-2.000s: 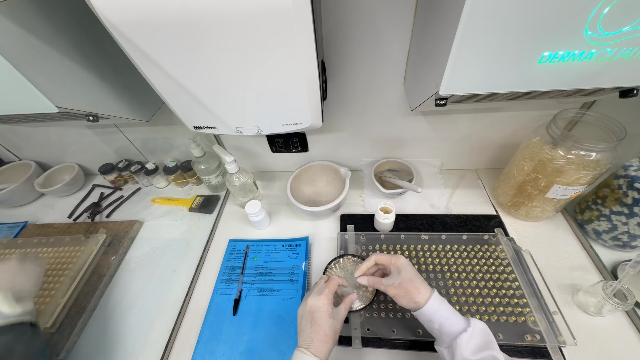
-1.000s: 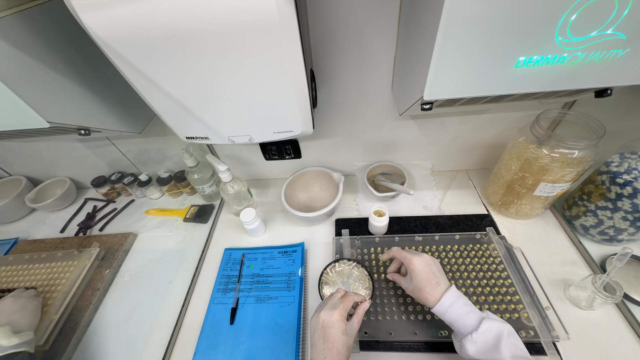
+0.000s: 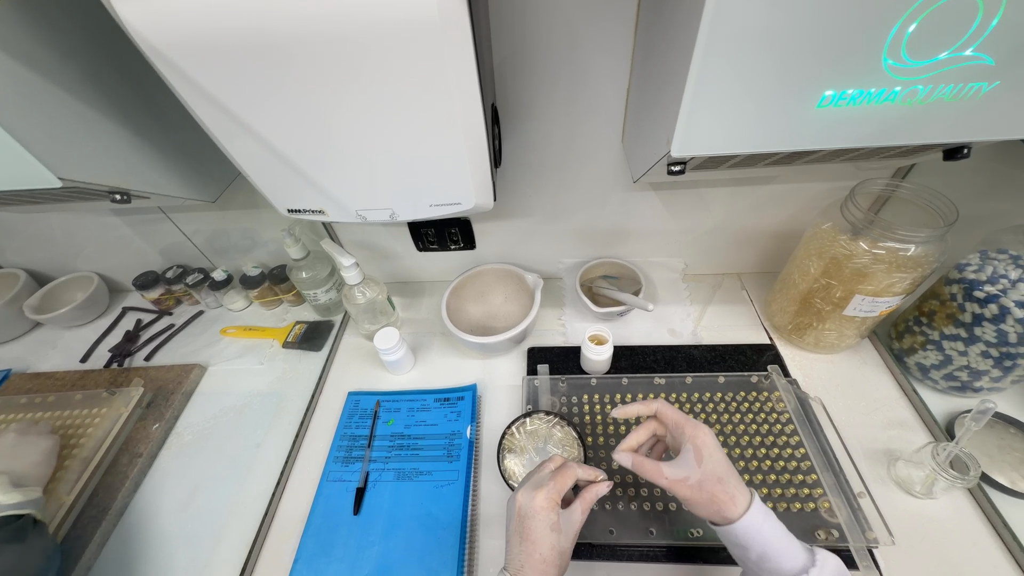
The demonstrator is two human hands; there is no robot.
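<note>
My gloved left hand [image 3: 552,512] is at the front of a round black-rimmed dish [image 3: 542,448] of clear capsule pieces, thumb and forefinger pinched on something small, likely a capsule piece. To its right my gloved right hand [image 3: 676,460] hovers over a clear capsule-filling board [image 3: 640,520], thumb and fingers apart; no object shows between them. Many of the board's holes hold capsules with yellowish contents; those toward the left front look unfilled. The board lies on a black slab [image 3: 680,357]. Behind it stands a small open white bottle [image 3: 597,352].
A capped white bottle [image 3: 394,352], a blue folder [image 3: 400,448] with a pen [image 3: 366,464], two mortars [image 3: 490,308] [image 3: 608,288], pump bottles [image 3: 364,296] and a large capsule jar [image 3: 860,268] surround the board. A glass jar with a pipette [image 3: 936,472] is at right. Another person's gloved hand [image 3: 28,456] is far left.
My hands were together over the dish two seconds ago. They are now apart, with my right hand over the board and its fingers spread wider than one second ago.
</note>
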